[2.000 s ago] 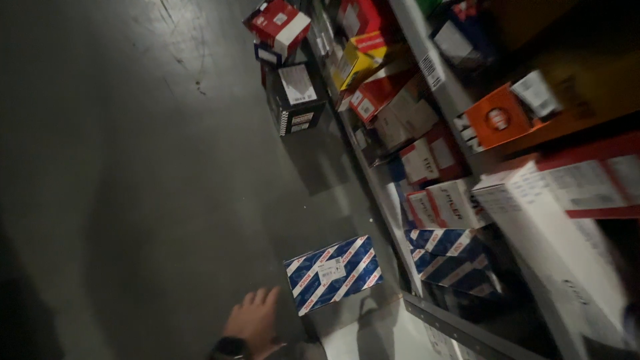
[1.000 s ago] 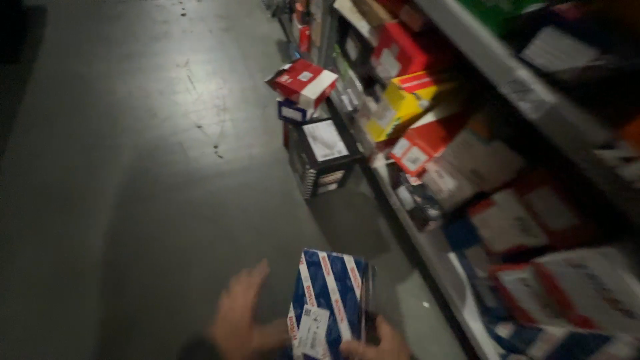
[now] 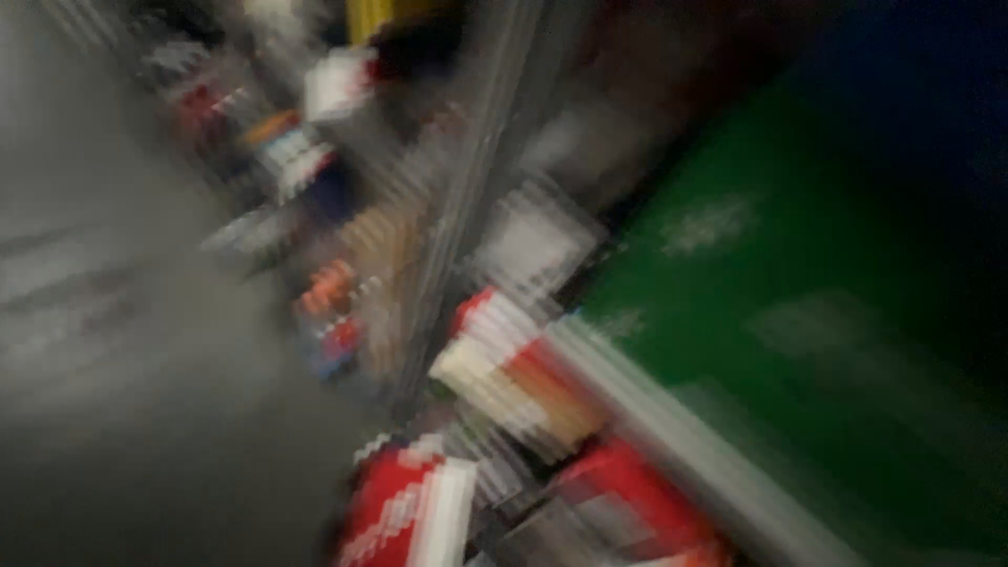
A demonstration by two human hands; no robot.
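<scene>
Neither my left hand nor my right hand shows in the head view, so what they hold or touch cannot be told. Strong motion blur covers everything. A red and white box [image 3: 394, 504] is at the bottom middle, beside the grey floor. Right of it lies another red box [image 3: 630, 488], and above that a cream and brown box [image 3: 520, 394] with red on it. A large green surface [image 3: 772, 307], perhaps a box, fills much of the right side.
A pale shelf edge [image 3: 693, 441] slants down to the right. A grey metal upright [image 3: 472, 173] runs through the middle. Several blurred boxes and packages stand left of it, one orange and white [image 3: 295, 153]. Grey floor [image 3: 157, 354] spans the left side.
The view has swung far along the shelves. One second ago both hands were at the blue and white striped box; hands and box are now out of view.
</scene>
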